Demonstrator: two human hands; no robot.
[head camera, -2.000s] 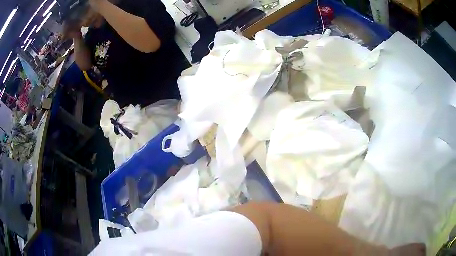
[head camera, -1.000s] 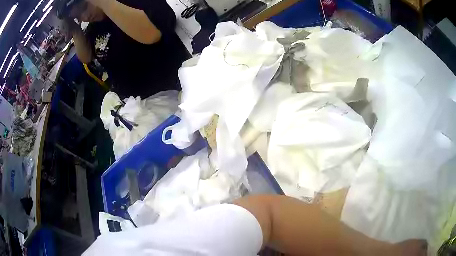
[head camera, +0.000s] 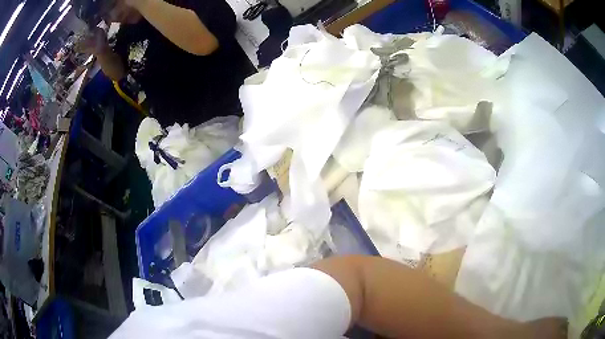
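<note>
White garment pieces (head camera: 424, 185) lie in a large heap across the middle and right, with grey-beige cloth bits (head camera: 395, 83) among them. My bare left forearm comes out of a white short sleeve along the bottom and reaches right in front of the heap. Only a small dark part of my left hand (head camera: 549, 327) shows at the bottom right, cut off by the edge; its fingers and anything in them are hidden. My right hand is out of the picture.
A blue bin (head camera: 189, 192) at lower left holds white pieces and clear rings. A person in a black T-shirt (head camera: 192, 79) sits at upper left, beside a white bundle (head camera: 192, 155) with a dark tie. Another blue bin (head camera: 385, 16) stands behind the heap.
The view has shifted slightly. The seated person's raised arms and head have moved a little. My left arm has stayed nearly in place, and the heap looks unchanged.
</note>
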